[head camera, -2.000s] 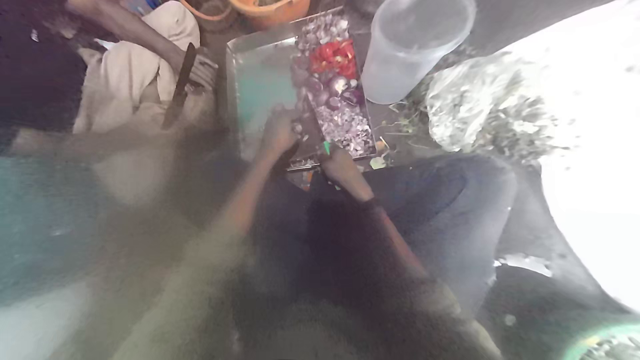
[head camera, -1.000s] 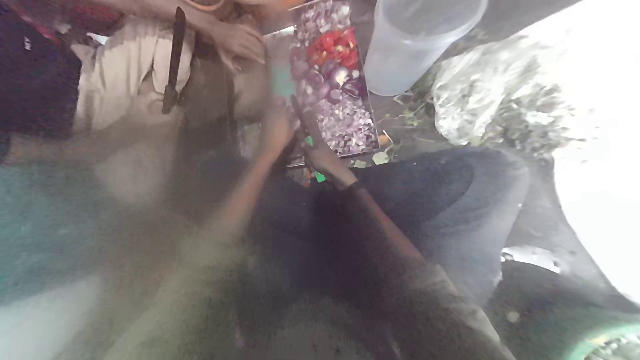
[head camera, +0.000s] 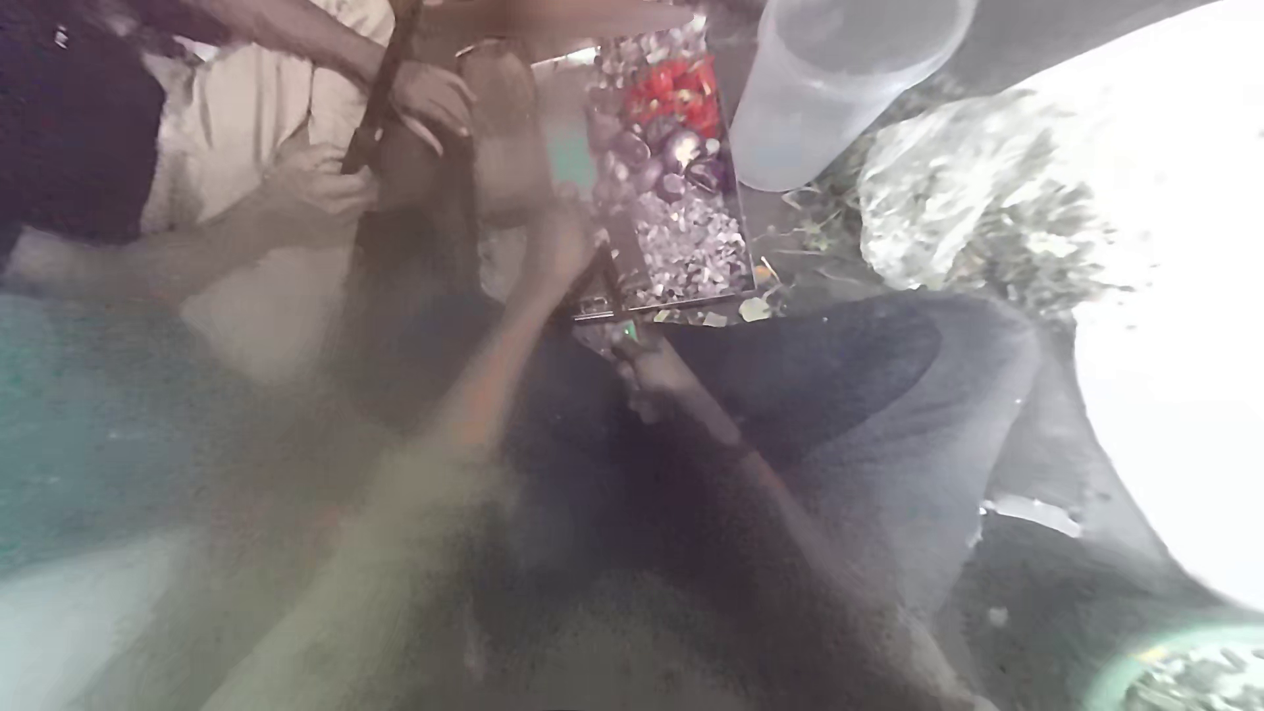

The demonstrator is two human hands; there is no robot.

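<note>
A metal tray holds chopped onions (head camera: pixel 691 247), whole or peeled purple onions (head camera: pixel 662 158) and cut red peppers or tomatoes (head camera: pixel 681 94). My right hand (head camera: pixel 652 360) is closed around a knife (head camera: pixel 614 281) with a bit of green at its handle, just off the tray's near edge (head camera: pixel 681 302); the dark blade points over the tray. My left hand (head camera: pixel 568 237) is over the tray's near left part, beside the blade. It is blurred, and whether it holds anything cannot be told.
A co-worker at the left holds a dark knife (head camera: pixel 380 94) upright. Behind the tray's right side stands a translucent plastic bucket (head camera: pixel 839 89). A clear plastic bag (head camera: pixel 948 197) lies further right, with vegetable scraps (head camera: pixel 755 308) near the tray. A green-rimmed container (head camera: pixel 1126 671) sits at lower right.
My right hand has drawn back from the tray toward my lap with the knife. The co-worker's hands have shifted, and an arm now reaches across the tray's far end.
</note>
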